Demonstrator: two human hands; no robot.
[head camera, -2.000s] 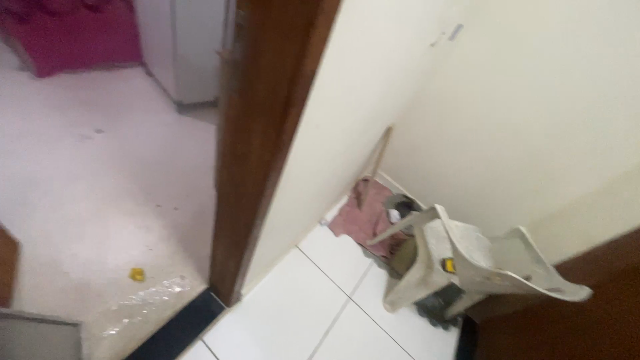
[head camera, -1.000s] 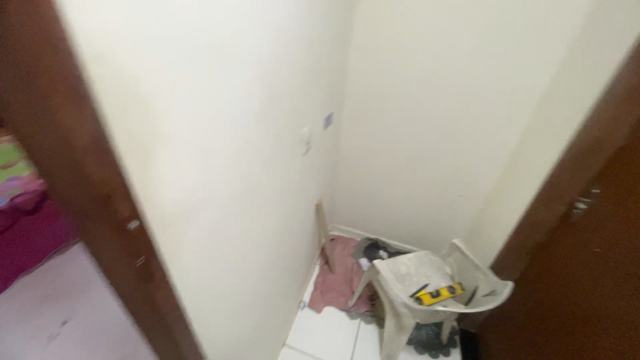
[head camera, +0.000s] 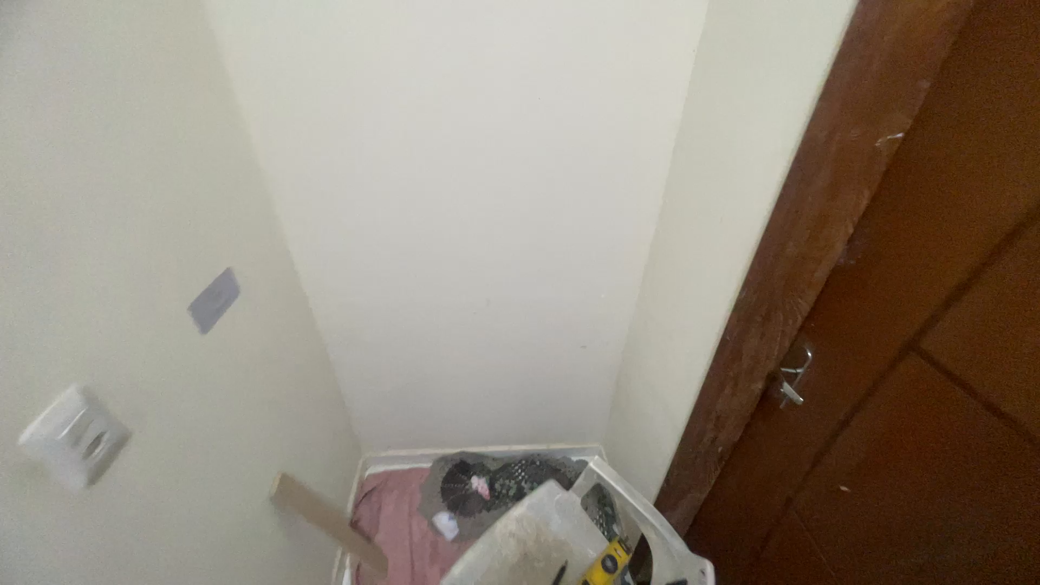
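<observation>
Neither of my hands shows in the head view, so what they hold or touch is hidden. A stained white plastic chair (head camera: 528, 532) stands at the bottom of the view, cut off by the lower edge. On its seat lies a yellow spirit level (head camera: 608, 565), with a thin dark tool beside it. A pink cloth (head camera: 398, 512) is spread on the floor in the corner, left of the chair. Dark patterned fabric (head camera: 528, 479) lies behind the chair. At the lower left, a wooden stick (head camera: 329, 520) slants over the cloth.
Pale walls (head camera: 487, 244) form a narrow nook. The left wall carries a white switch or socket plate (head camera: 75, 437) and a grey patch (head camera: 214, 301). On the right is a brown wooden door (head camera: 918, 422) with a metal handle (head camera: 795, 378), beside its wooden frame (head camera: 780, 260).
The view has swung right and come closer to the nook. The doorway and the room on the left have left the view, and the brown door shows more fully.
</observation>
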